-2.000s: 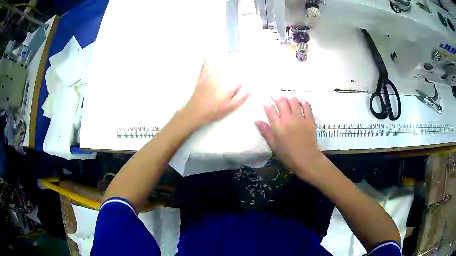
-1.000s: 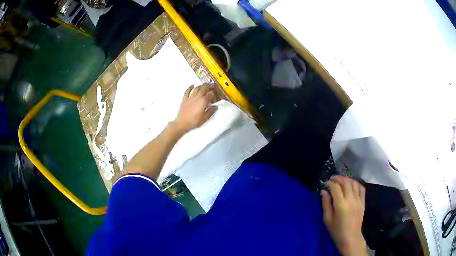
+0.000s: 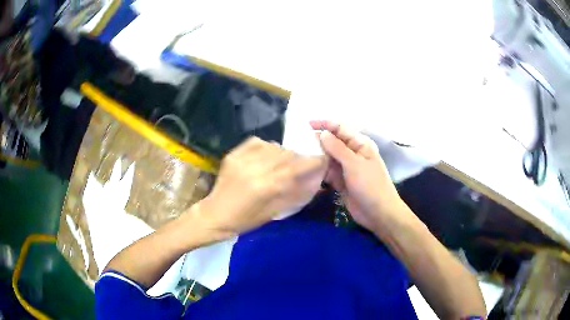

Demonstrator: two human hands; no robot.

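Note:
My left hand point(image 3: 265, 181) is blurred, in front of my lap by the table's front edge. Its fingers are closed, and white fabric point(image 3: 292, 207) shows beneath them. My right hand point(image 3: 362, 169) is close beside it, thumb and fingers pinched at the white fabric. The fabric between the hands is overexposed and mostly hidden by the fingers. Another white piece point(image 3: 403, 161) hangs over the edge of the white table point(image 3: 375, 56), right of my right hand.
White cut pieces point(image 3: 119, 219) lie on a brown box point(image 3: 156, 181) at lower left. A yellow bar point(image 3: 144, 130) crosses beside the box. Black scissors point(image 3: 539, 128) lie on the table at right. A blue-ended item point(image 3: 178, 60) is at the table's left corner.
The view has swung left to the box and partly back to the table. My left hand has left the pieces on the box and come to my right hand, which has risen from the lap.

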